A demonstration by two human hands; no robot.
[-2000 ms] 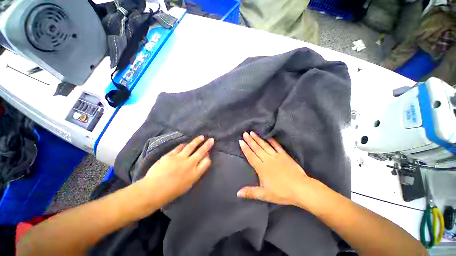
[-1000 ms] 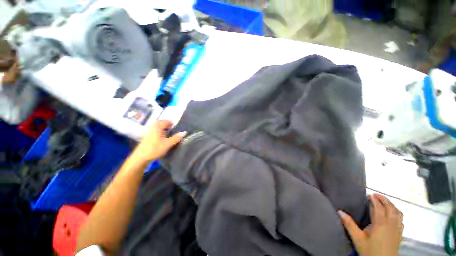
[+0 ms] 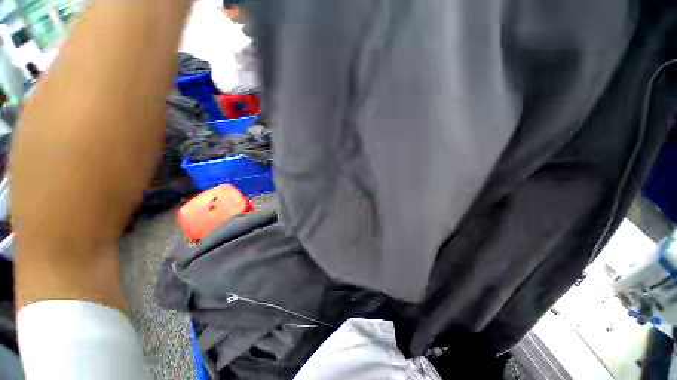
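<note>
The dark grey garment (image 3: pixel 386 148) hangs lifted in front of me and fills the middle and upper right of the view. A pale zip or seam line runs down its right side. My left forearm is raised at the left, with a white sleeve at its lower end; the left hand is cut off by the top edge. My right hand is not in view. The white sewing machine (image 3: pixel 653 278) shows partly at the right edge, beside the garment.
A dark garment heap (image 3: pixel 252 278) with a pale zip line lies low in the centre-left. A red stool (image 3: pixel 213 211) stands behind it. Blue crates (image 3: pixel 234 174) with dark fabric are farther back. A white table surface (image 3: pixel 575 330) shows at lower right.
The garment has gone from lying on the table to hanging raised before me. My left arm has gone up. The view has swung left, and both hands have left the picture.
</note>
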